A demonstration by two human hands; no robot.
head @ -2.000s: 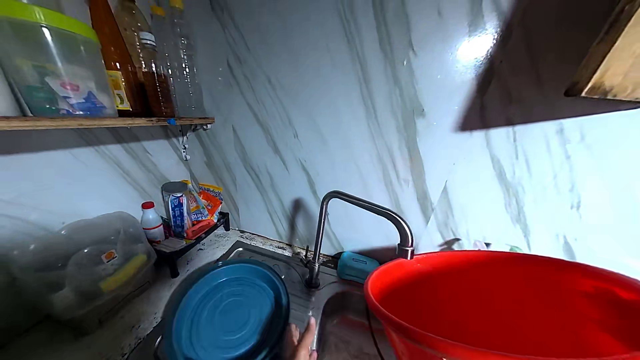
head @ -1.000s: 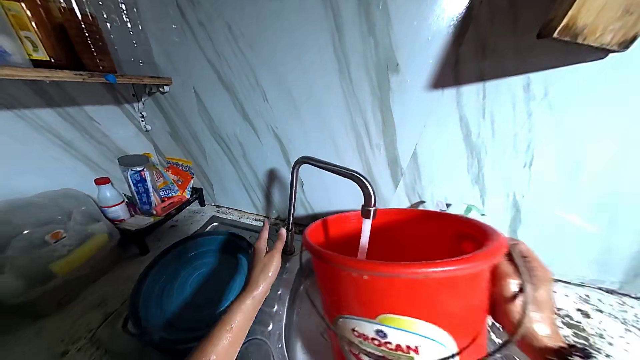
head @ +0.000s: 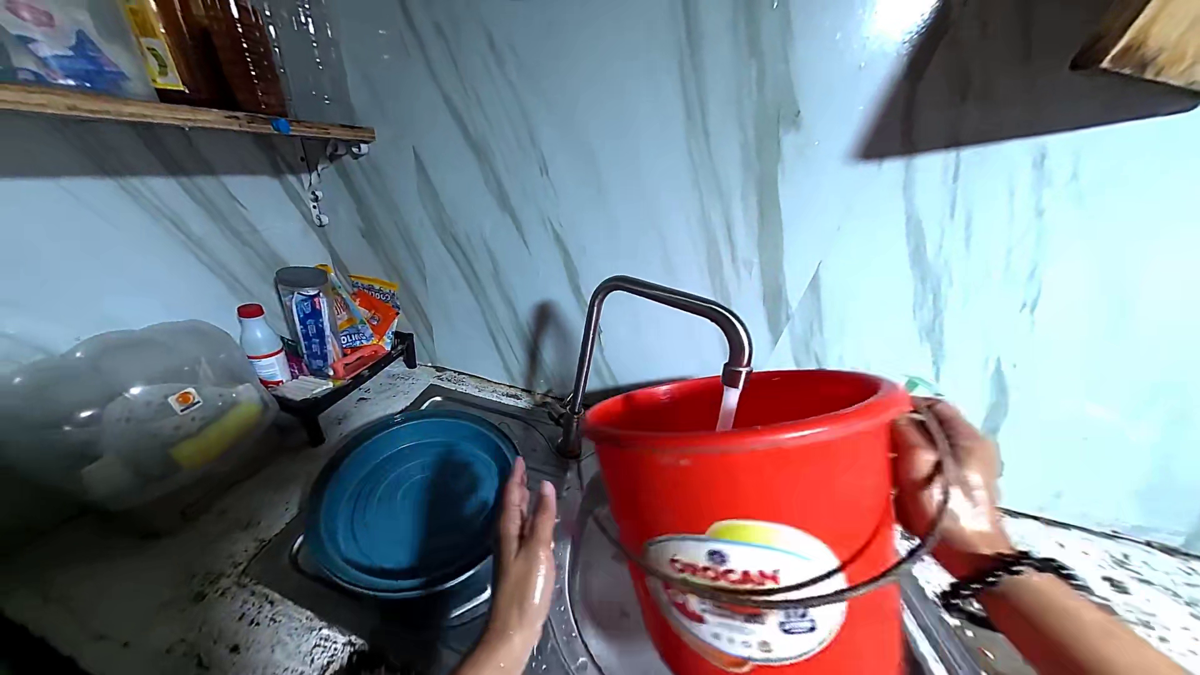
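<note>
A red plastic bucket with a maker's label and a hanging wire handle is upright over the sink basin. Water runs into it from the curved metal faucet, whose spout ends at the bucket's opening. My right hand, wet and with a dark beaded bracelet at the wrist, grips the bucket's right side near the rim, beside the handle. My left hand is wet and holds nothing; its fingers are apart, between the bucket and a round blue plastic lid or basin on the drainboard. The bucket's inside bottom is hidden.
On the left counter, a clear plastic container stands beside a small black rack with packets and a tube; a red-capped white bottle is there too. A wooden shelf holds bottles at upper left. A wooden edge juts in at upper right.
Two seconds ago a large red opening filled the lower right and no water showed; now water runs into the bucket. Since one second ago, my left hand has moved lower relative to the faucet.
</note>
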